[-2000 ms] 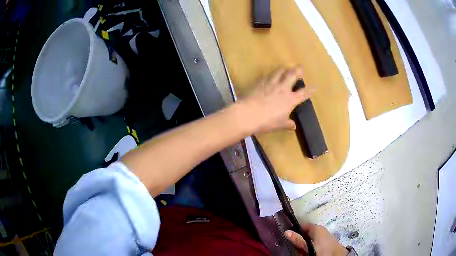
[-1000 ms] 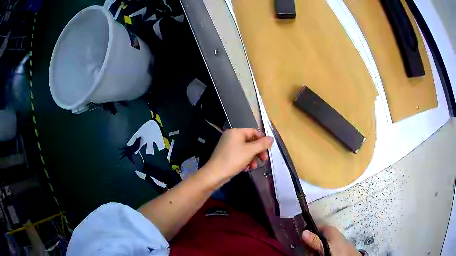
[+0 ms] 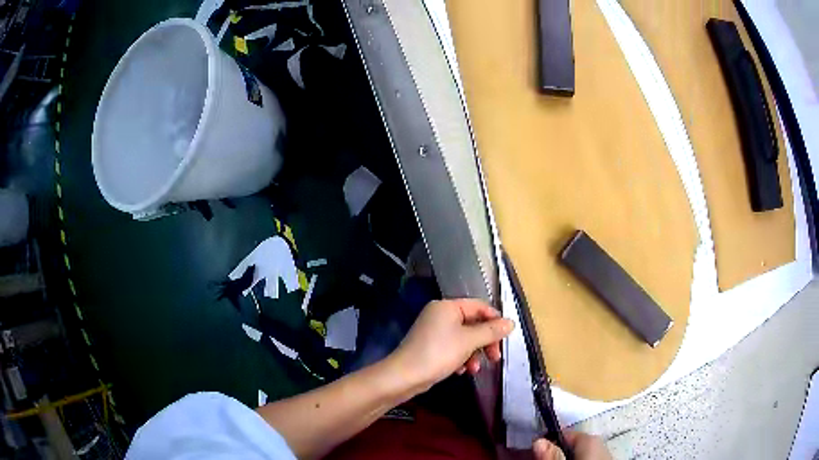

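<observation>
A large tan card pattern (image 3: 539, 171) with a rounded near end lies on white marker paper (image 3: 660, 99) at the table edge. A dark pattern weight (image 3: 617, 287) lies slantwise near its rounded end, and another weight (image 3: 556, 49) lies farther up. My left hand (image 3: 456, 340) pinches the narrow white paper strip at the card's left side. My right hand (image 3: 566, 446), cut off by the bottom edge, holds black shears (image 3: 532, 355). Their blades run up along the card's left edge; their handles are mostly hidden.
A second card (image 3: 682, 144) lies to the right with a handled weight (image 3: 750, 117) on it, beside a dark narrow band. The riveted metal table edge (image 3: 418, 148) runs down the middle. A whitish bucket (image 3: 242, 135) and scraps (image 3: 269, 269) are on the green floor left.
My left hand has left the near weight, which now lies more slantwise, and has come back to the paper strip at the table edge. The cards and weights appear lower in the picture.
</observation>
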